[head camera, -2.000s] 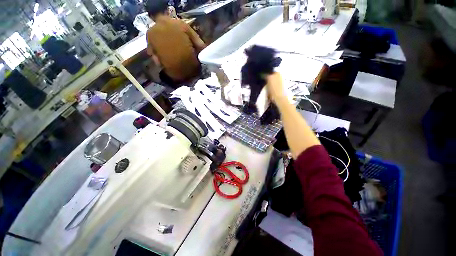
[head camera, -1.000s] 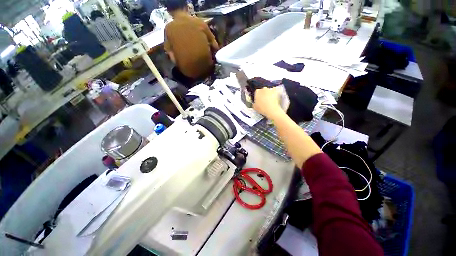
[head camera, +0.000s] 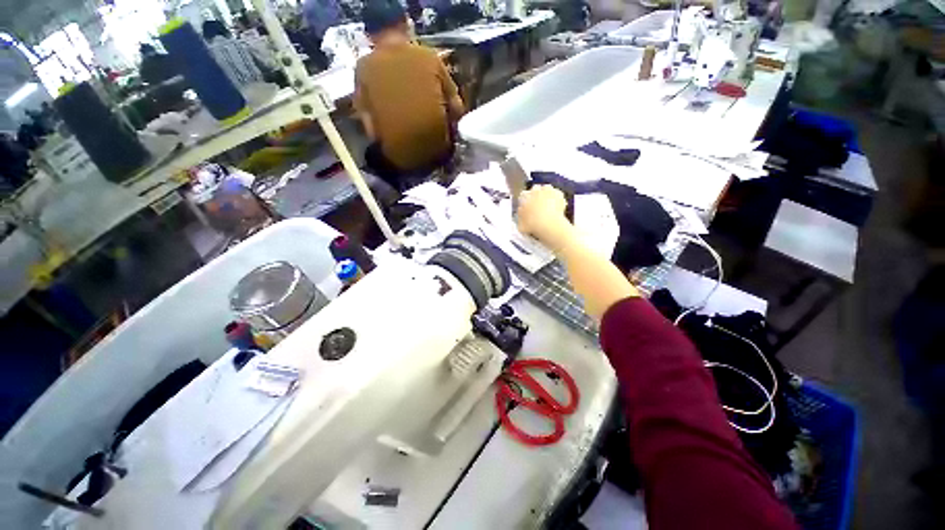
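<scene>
My right hand (head camera: 543, 214), bare below a dark red sleeve, reaches over the far end of the table. Its fingers are closed around the edge of a grey-brown flat piece (head camera: 515, 182) that stands up among white paper-like strips. Black cloth pieces (head camera: 637, 219) lie just right of the hand. White strips (head camera: 456, 214) lie left of it. The off-white sewing machine head (head camera: 358, 357) with its handwheel (head camera: 471, 267) is nearer me. Red-handled scissors (head camera: 537, 402) lie beside the handwheel. My left hand is out of the picture.
A person in a brown top (head camera: 407, 104) sits beyond. A wire grid (head camera: 565, 295) lies under the strips. White cord (head camera: 754, 367) loops over black cloth at right, above a blue basket (head camera: 841, 435). Thread cones (head camera: 202, 72) stand at upper left.
My right hand has left the black cloth it held up, which now lies on the pile. The hand is now at the grey-brown piece to its left. The view has shifted slightly.
</scene>
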